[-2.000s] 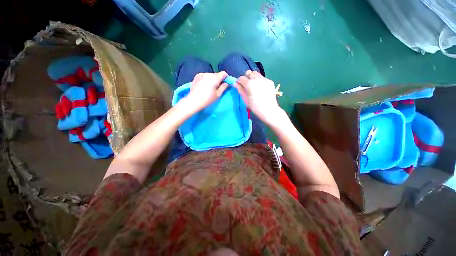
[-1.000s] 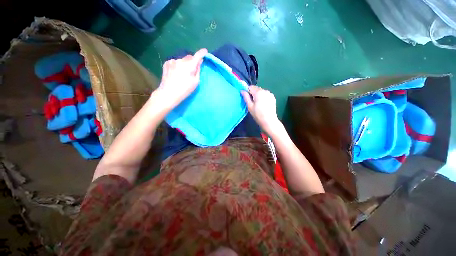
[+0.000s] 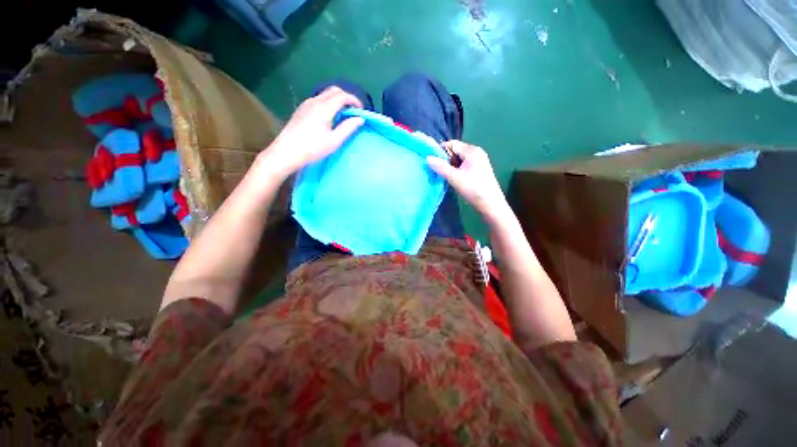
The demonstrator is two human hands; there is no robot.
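A light-blue plush lid [image 3: 371,188] lies over my lap with its plain inside facing up. Its rim is raised, and small red bits of ribbon show at the top edge and bottom edge. My left hand [image 3: 313,131] holds the rim at the upper left corner, thumb inside. My right hand [image 3: 467,172] pinches the rim at the upper right corner between thumb and fingers. The bow side is hidden underneath.
A large round-bent carton [image 3: 227,140] at left holds several blue-red plush pieces [image 3: 120,175]. A square carton [image 3: 572,249] at right holds more, with silver snips [image 3: 642,237] in a blue tray [image 3: 690,229]. A blue stool [image 3: 266,16] and a white sack [image 3: 721,44] stand beyond.
Both hands have moved from the middle of the top rim out to its two upper corners. The lid has turned and lies flatter, tilted less than one second ago.
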